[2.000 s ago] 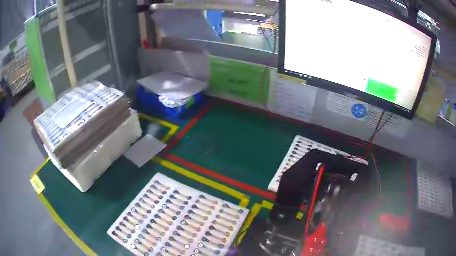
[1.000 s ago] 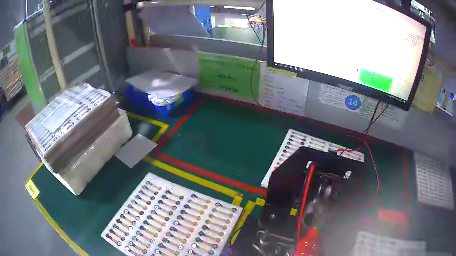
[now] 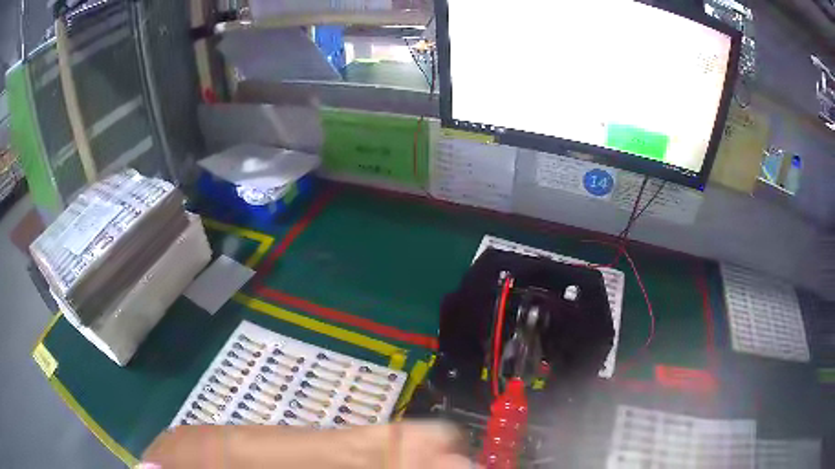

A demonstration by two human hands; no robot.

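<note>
The black test fixture [image 3: 558, 289] stands right of centre. Its red ribbed clamp handle [image 3: 506, 426] points down toward me. The fixture's front is cut off or blurred, so its nest cannot be made out. A white parts tray [image 3: 302, 380] with columns of small flex circuit assemblies lies to the left of the fixture. My left hand [image 3: 426, 446] is blurred at the bottom edge, just left of the red handle, and its forearm crosses the tray's near part. Its fingers and any held part cannot be made out. My right hand is not in view.
A monitor [image 3: 586, 78] with a green block stands behind. Another tray [image 3: 617, 307] lies behind the fixture, and more trays [image 3: 682, 441] lie at right. Stacked trays [image 3: 110, 247], a grey card [image 3: 218, 283] and a blue bin [image 3: 261, 206] are at left. Thin wires [image 3: 645, 284] run behind the fixture.
My left forearm and hand have come into view along the bottom. The whole scene has shifted left in the picture as my head turned. The clamp handle still points toward me.
</note>
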